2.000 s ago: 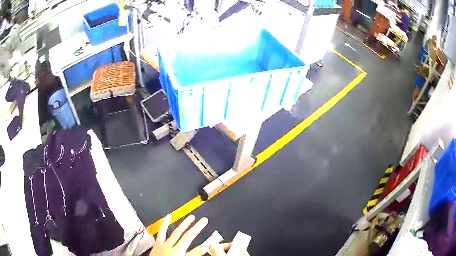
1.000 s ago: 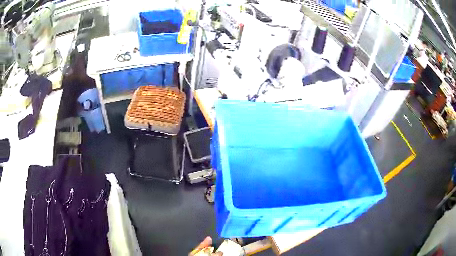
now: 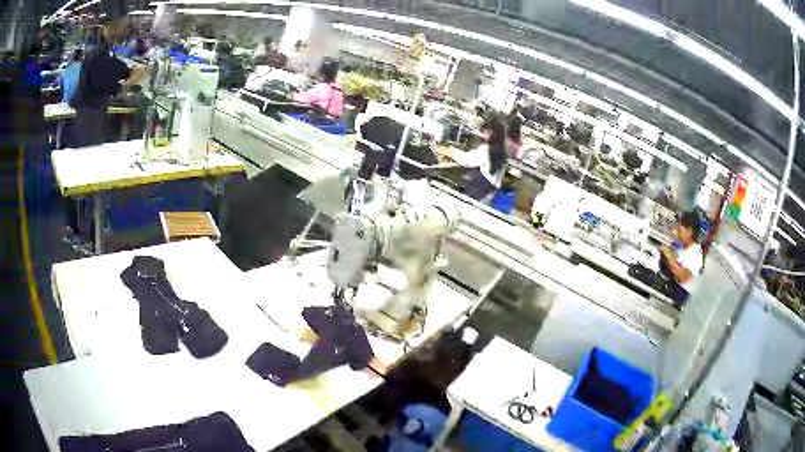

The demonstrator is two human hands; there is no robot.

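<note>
Neither of my hands can be made out. The cream sewing machine (image 3: 397,238) stands on a white tabletop (image 3: 168,388) left of centre. A dark padded workpiece (image 3: 337,340) lies beneath and in front of its head; needle contact cannot be told. Small tan patches beside this piece are too blurred to identify. A smaller dark piece (image 3: 272,363) lies beside it. A dark lobed panel (image 3: 168,305) with a thin pale line lies farther left. A dark panel (image 3: 159,436) with a pale line is cut off by the bottom edge.
A white side table (image 3: 494,375) at lower right bears dark looped snips (image 3: 521,411) and a blue bin (image 3: 600,397) with dark contents. A slatted stool (image 3: 188,225) stands behind the work table. Several people work at other stations in the background. A pale pole crosses the right side.
The view has swung left and up, from the large blue tub and floor to the machine and factory hall. The hand near the bottom edge no longer shows.
</note>
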